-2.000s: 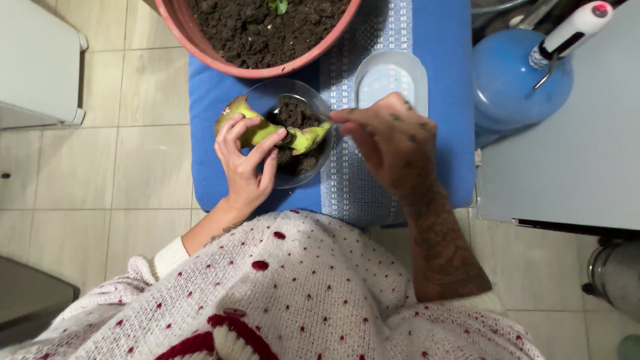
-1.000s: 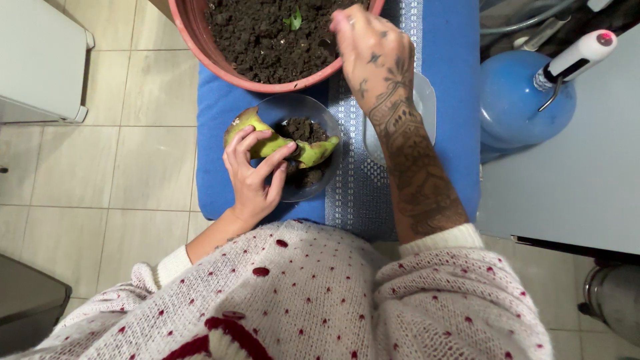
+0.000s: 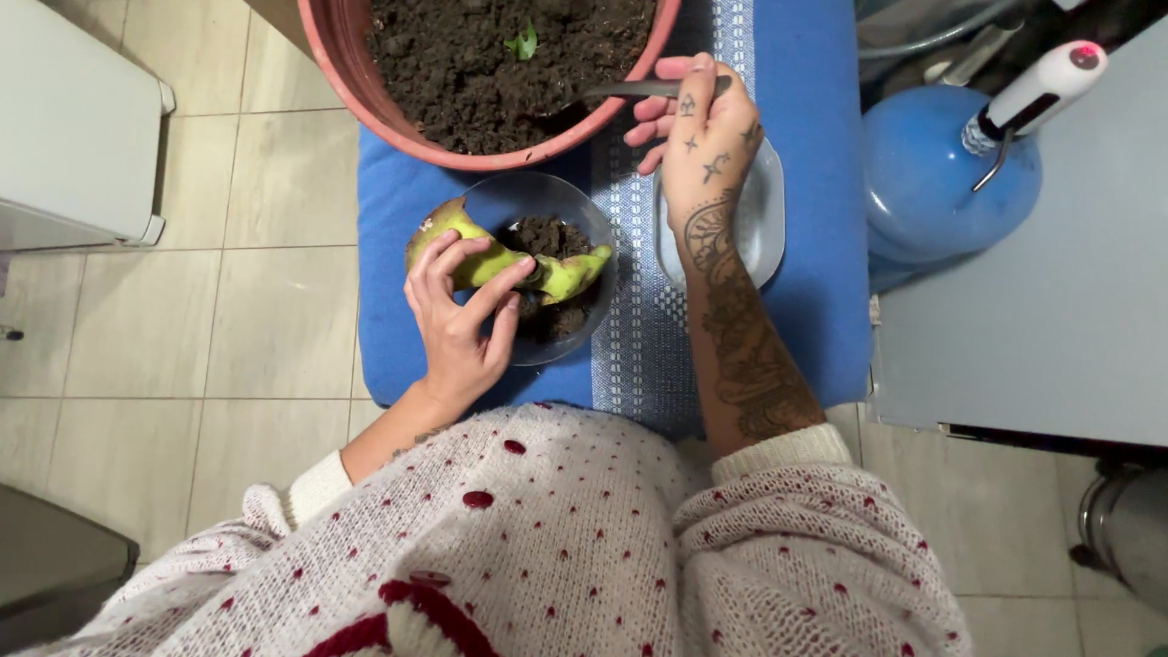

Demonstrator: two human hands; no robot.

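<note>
My left hand (image 3: 465,315) grips a yellow-green piece of plant (image 3: 484,260), browned at one end, over a clear round bowl (image 3: 593,205). Dark soil (image 3: 552,237) lies in the bowl beneath it. In my right hand (image 3: 703,128) is a metal utensil (image 3: 648,88), held by its handle. Its far end reaches over the rim of a large terracotta-coloured pot (image 3: 493,162) and into the dark soil (image 3: 438,73); the soil hides its tip. A small green leaf (image 3: 523,42) stands out of that soil. Below my right hand sits a shallow translucent dish (image 3: 762,214), partly covered by my wrist.
Everything stands on a blue cloth (image 3: 817,319) with a patterned white-and-blue band. To the right are a blue water jug (image 3: 949,182) with a white pump (image 3: 1049,87) and a grey surface (image 3: 1022,319). A white appliance (image 3: 73,137) stands on the tiled floor at left.
My right hand has gone from beside the bowl up to the big pot; the utensil is now plainly seen in it. My left hand keeps its hold on the plant piece over the bowl.
</note>
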